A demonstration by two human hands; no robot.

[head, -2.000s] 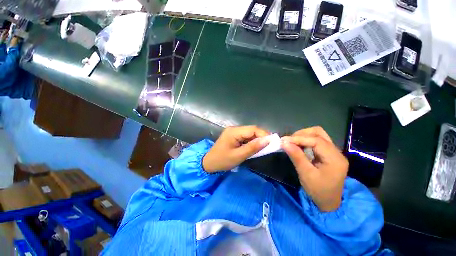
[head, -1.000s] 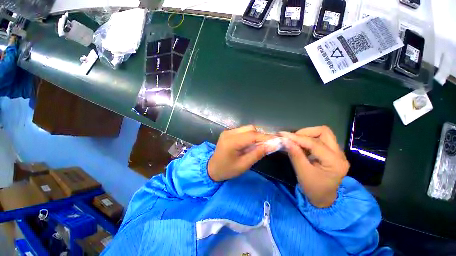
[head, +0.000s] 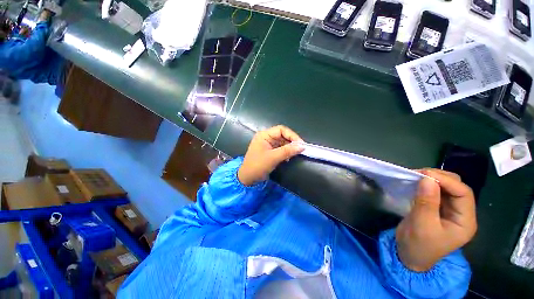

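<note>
My left hand (head: 270, 153) and my right hand (head: 438, 219) are bare, above the bench's front edge. They pinch opposite ends of a thin white wipe (head: 363, 165), stretched taut between them; its top edge runs straight and slopes down to the right, and its lower part is grey and hard to make out. A dark smartphone (head: 465, 166) lies flat on the bench behind my right hand, which hides its near part.
Clear tray (head: 351, 54) with flip phones at the back right, a printed packet (head: 454, 76) on it. White card (head: 510, 156) and cased phone (head: 525, 245) at the right. Film strip (head: 215, 70) and wipe bag (head: 175, 26) at left. A person's blue sleeve (head: 26, 55) at far left; cartons (head: 88, 181) below.
The small folded white piece between my fingers is now opened out wide. My right hand has moved right, away from my left. The bench things have shifted right in view.
</note>
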